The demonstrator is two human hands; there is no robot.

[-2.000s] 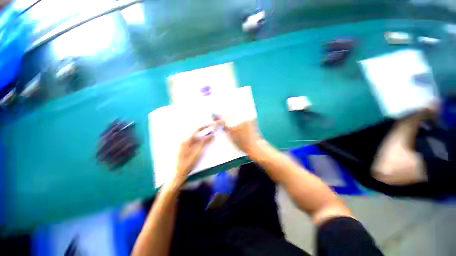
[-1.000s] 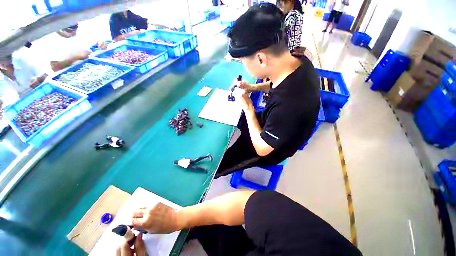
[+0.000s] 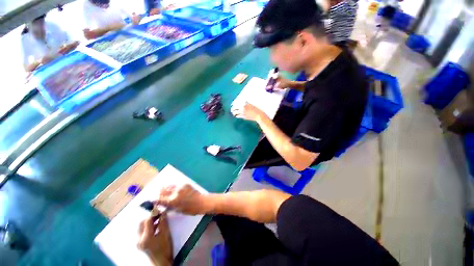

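A small figure body [image 3: 157,211], dark at its upper end and paler lower down, is held over the white paper [image 3: 118,236]. My left hand [image 3: 152,236] grips it from below with the fingertips. My right hand [image 3: 179,199] is close against its upper part, fingers bent together; blur hides whether it grips the figure or a small part. A small purple pot [image 3: 133,189] stands on the tan board [image 3: 110,197] beyond the paper.
A black and white figure [image 3: 221,151] lies right of the paper; another [image 3: 149,113] lies on the belt. A dark heap of parts [image 3: 212,107] lies farther up the bench. A seated person in black [image 3: 332,104] works at the right. Blue bins [image 3: 78,78] stand across the line.
Since one second ago the view has shifted, so more of my left hand and the paper shows. Both hands remain together at the figure. The neighbour's near hand has moved to the paper's near left edge.
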